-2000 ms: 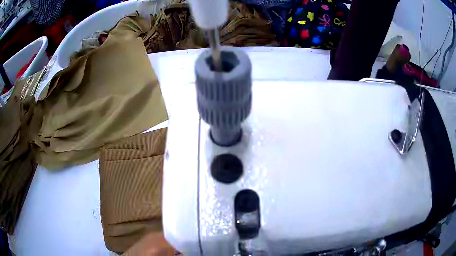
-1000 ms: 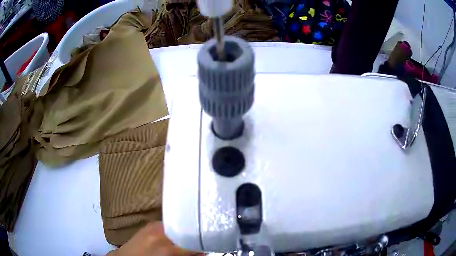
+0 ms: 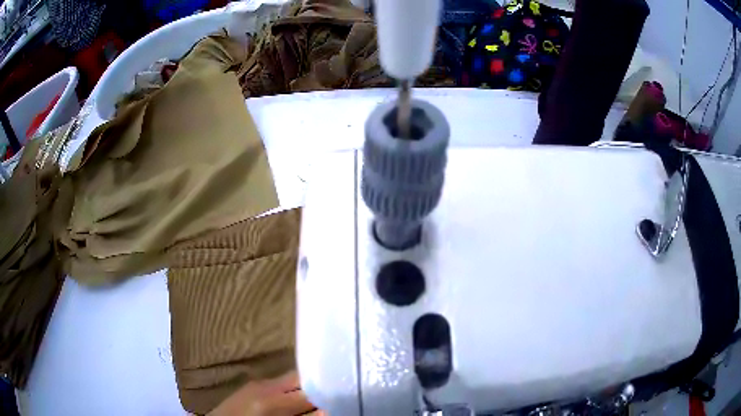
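The ribbed brown garment panel [image 3: 236, 301] lies flat on the white table, left of the white lockstitch machine head [image 3: 536, 268]. Its right side passes out of sight behind the head. My left hand [image 3: 272, 398] shows only in part at the bottom edge, at the panel's lower right. Its fingers are cut off or hidden by the machine head, so its grip cannot be told. My right hand is out of the picture. The needle area is hidden beneath the head.
Loose brown cut panels [image 3: 162, 179] lie at the left. A white tub [image 3: 122, 73] stands behind, with brown work near it. A grey ribbed knob [image 3: 405, 171] rises from the head. A dark cloth roll [image 3: 589, 73] stands behind the machine. A red thing [image 3: 697, 405] shows at lower right.
The view has shifted: the knob and the head's left end appear further right and lower, and more of the ribbed panel shows. My left hand appears slightly further right and lower.
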